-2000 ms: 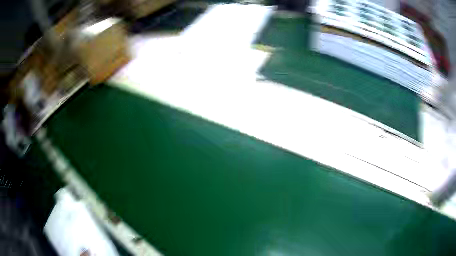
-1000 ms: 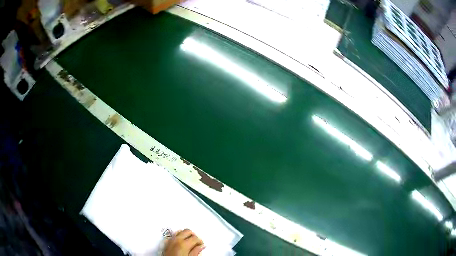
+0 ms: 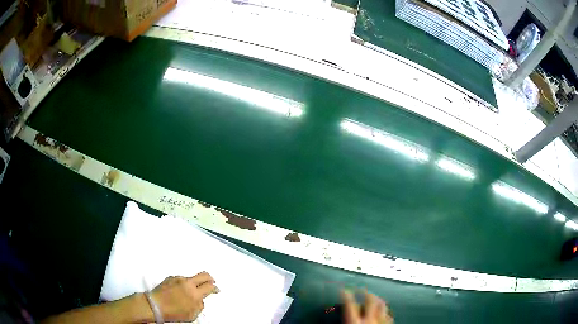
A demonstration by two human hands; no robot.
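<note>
A stack of flat white empty bags lies on the dark green surface at the near side of the pale dividing strip. My left hand, with a band at the wrist, rests on the stack, fingers bunched; whether it pinches a bag cannot be told. My right hand is blurred and cut off by the bottom edge, right of the stack. Its visible fingers are apart and no held thing shows. A small black object with a red-orange spot is at the far right edge, partly cut off.
The green belt runs beyond the worn pale strip. A brown carton stands at the upper left. Stacked printed sheets lie at the upper right, near a pale post. White pieces with round holes are at the left edge.
The view has turned to the right. My left forearm now shows, its hand still at the bag stack. My right hand has come in at the bottom, and the black object at the right.
</note>
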